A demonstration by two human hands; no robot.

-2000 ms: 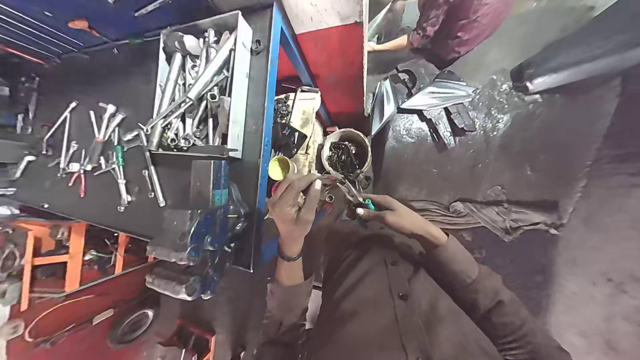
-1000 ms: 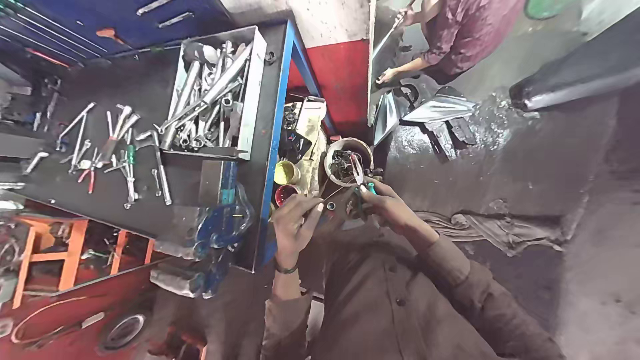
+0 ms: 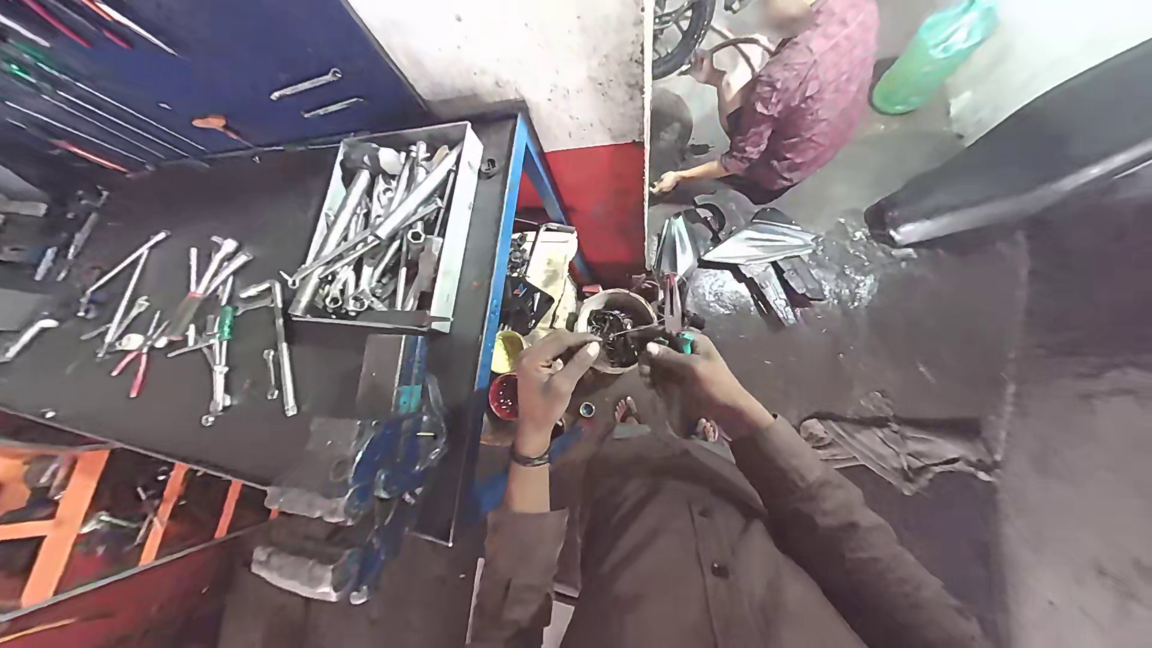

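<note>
My right hand (image 3: 688, 369) is closed around green-handled pliers (image 3: 673, 310), whose metal jaws point up and away from me beside a round bucket (image 3: 589, 310). Dark small parts (image 3: 621, 337) fill the bucket. My left hand (image 3: 553, 373) is at the bucket's near left rim, thumb and index finger pinched together on something thin and dark; what it is cannot be made out. A yellow cup (image 3: 508, 351) and a red cup (image 3: 503, 397) are just left of that hand.
A black workbench (image 3: 180, 225) on the left carries a metal tray (image 3: 459, 234) of wrenches, loose tools and a blue bench vise (image 3: 396, 450). Silver-and-black panels (image 3: 765, 243) and a cloth (image 3: 891, 445) lie on the floor. Another person (image 3: 801, 99) crouches at the top beside a wheel (image 3: 679, 36).
The pliers in my right hand were lower, near my left hand, two seconds ago; now their jaws point up by the bucket. The other person has shifted, and more of them shows.
</note>
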